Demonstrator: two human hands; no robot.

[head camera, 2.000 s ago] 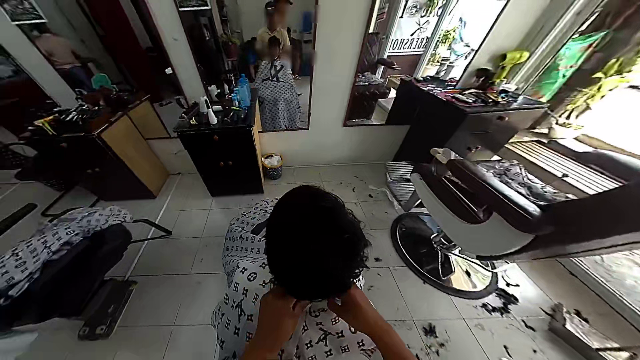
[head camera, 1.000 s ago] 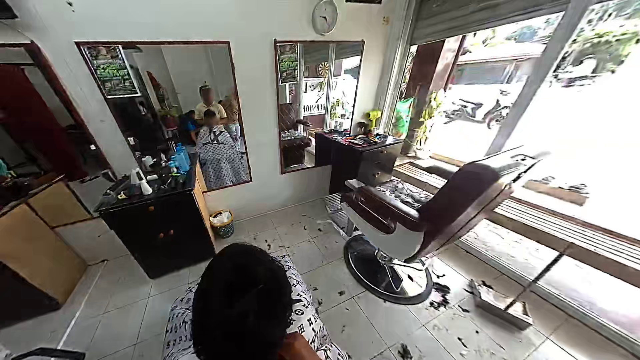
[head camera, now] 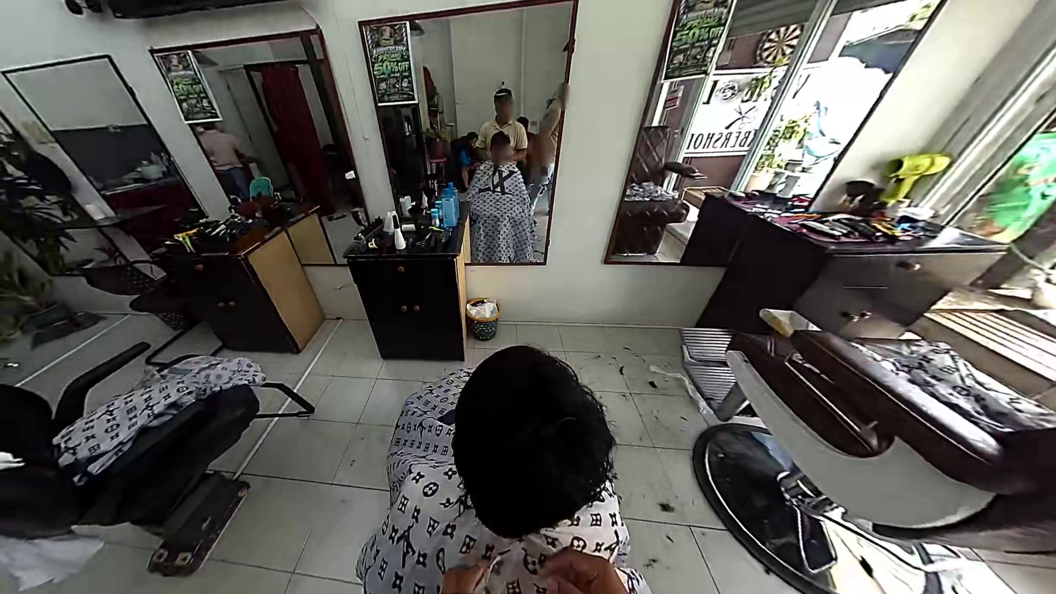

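Note:
A person with dark hair (head camera: 532,441) sits in front of me, facing the wall mirror (head camera: 470,140). A white cape with a dark printed pattern (head camera: 421,503) covers the shoulders and body. At the bottom edge, my left hand (head camera: 464,579) and my right hand (head camera: 580,571) are behind the person's neck, with the cape's edge pinched between the fingers of both. Part of each hand is cut off by the frame. The mirror shows the caped person with me standing behind.
A black cabinet (head camera: 404,309) with spray bottles stands ahead, a small wastebasket (head camera: 483,320) beside it. To the right are a brown barber chair (head camera: 891,396) and a tool-covered cabinet (head camera: 874,272). A black chair (head camera: 173,445) holding a folded cape is at left. Hair clippings lie on the floor tiles.
The view swung up and right, then back. My left hand, out of sight one second ago, shows again at the person's neck beside the right one.

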